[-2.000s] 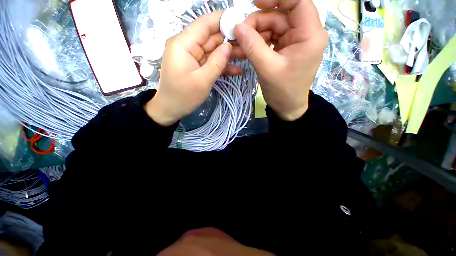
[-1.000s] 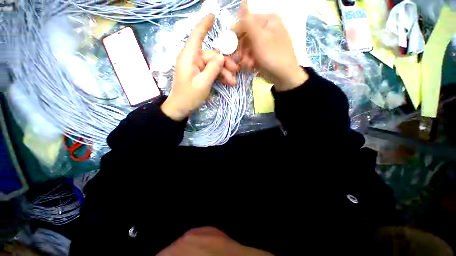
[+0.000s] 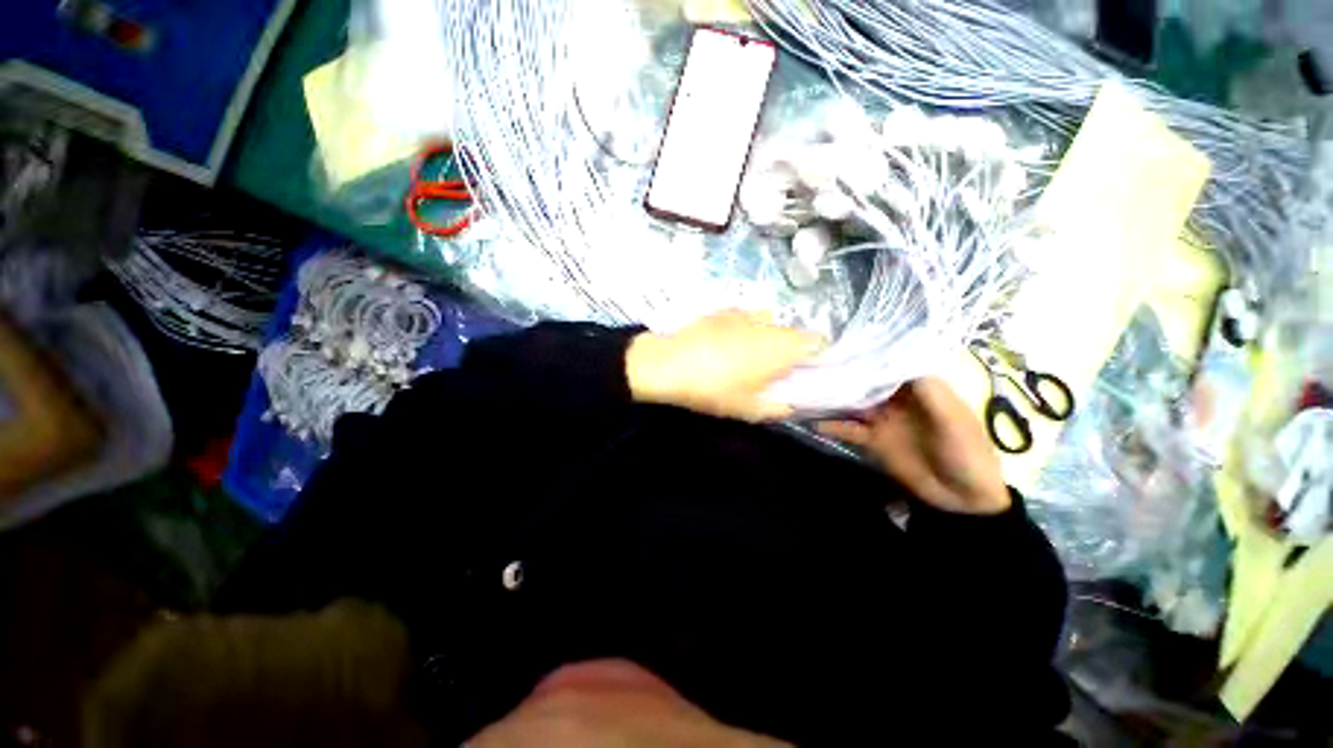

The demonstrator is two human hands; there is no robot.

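A thick bundle of white cables [image 3: 877, 351] lies at the bench edge close to my body, with a cluster of round white pads [image 3: 833, 183] at its far ends. My left hand [image 3: 728, 365] is closed around the near part of the bundle, its fingertips hidden by the strands. My right hand [image 3: 936, 446] is at the bundle's right side, slightly blurred, with its fingers curled at the cables' underside; whether it grips them is not clear. Black-handled scissors [image 3: 1012, 398] lie on pale paper [image 3: 1096, 263] just right of the bundle.
A lit smartphone [image 3: 712, 129] lies beyond my left hand. Orange-red-handled scissors [image 3: 440, 190] and long loose cables [image 3: 534, 161] are at left. A blue tray [image 3: 260, 465] holds coiled cables. A blue machine [image 3: 161, 73] is at upper left. Yellow strips [image 3: 1286, 628] hang at right. Another person's arm [image 3: 51, 409] shows at far left.
The view has turned left, bringing the blue tray and black-handled scissors into sight. My hands have come down from the held white pad to the cable bundle near my body.
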